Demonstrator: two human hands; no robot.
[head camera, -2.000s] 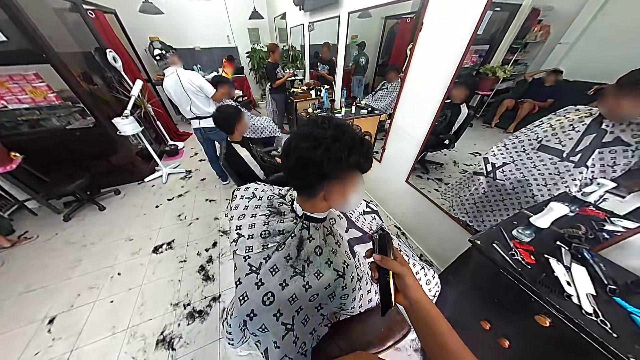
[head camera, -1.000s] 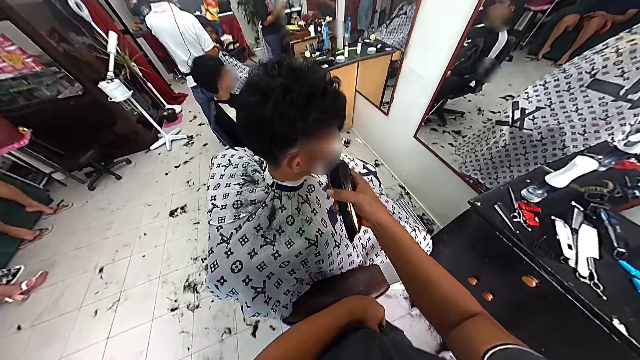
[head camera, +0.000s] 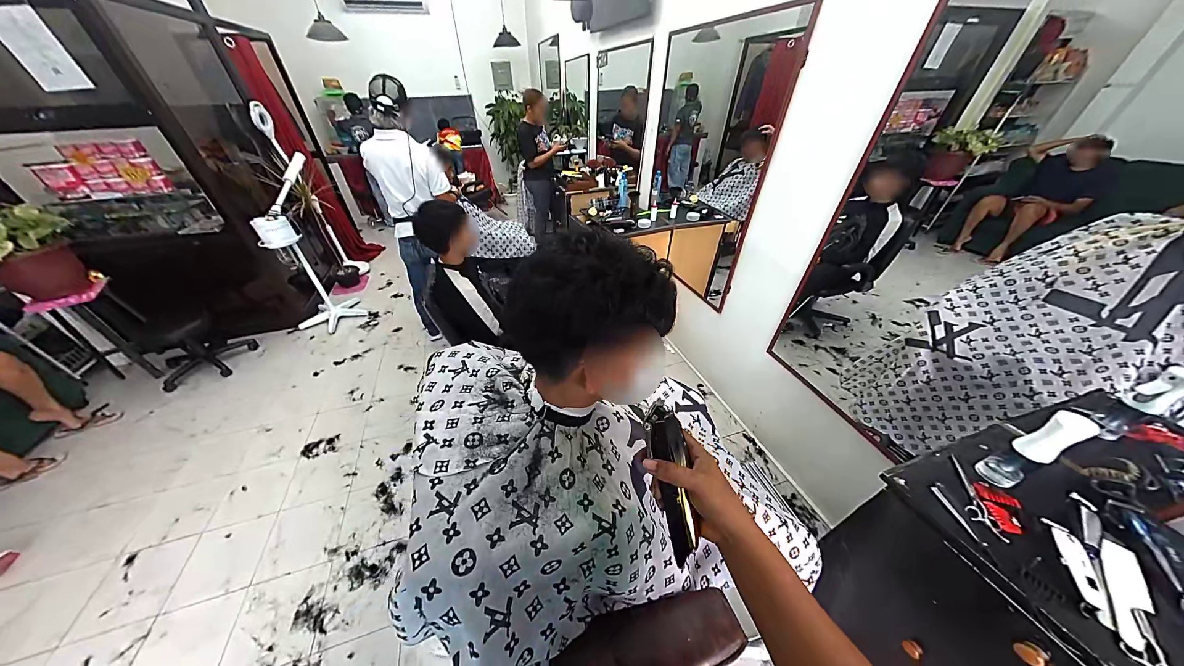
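My right hand (head camera: 698, 486) is closed around a black and gold hair clipper (head camera: 673, 481), its head pointing up, just in front of a seated person's shoulder and below the face. The seated person has dark curly hair (head camera: 587, 296), cut shorter at the side and back. A white barber cape (head camera: 518, 518) with a dark monogram pattern covers the body, with cut hair lying on its shoulder and back. A black and white neck band (head camera: 564, 414) circles the neck. My left hand is out of the frame.
A black counter (head camera: 925, 555) at the right bears scissors (head camera: 967, 504), a red clip comb, a spray bottle (head camera: 1054, 435) and white-bodied tools. A large mirror (head camera: 860, 277) hangs above. A chair's brown backrest (head camera: 657, 634) is near me. Several people sit or stand beyond; hair tufts (head camera: 319, 447) litter the tiles.
My left hand, near the chair's backrest one second ago, has gone out of view. My right hand still holds the clipper, now lower and farther from the head. The view has tilted up.
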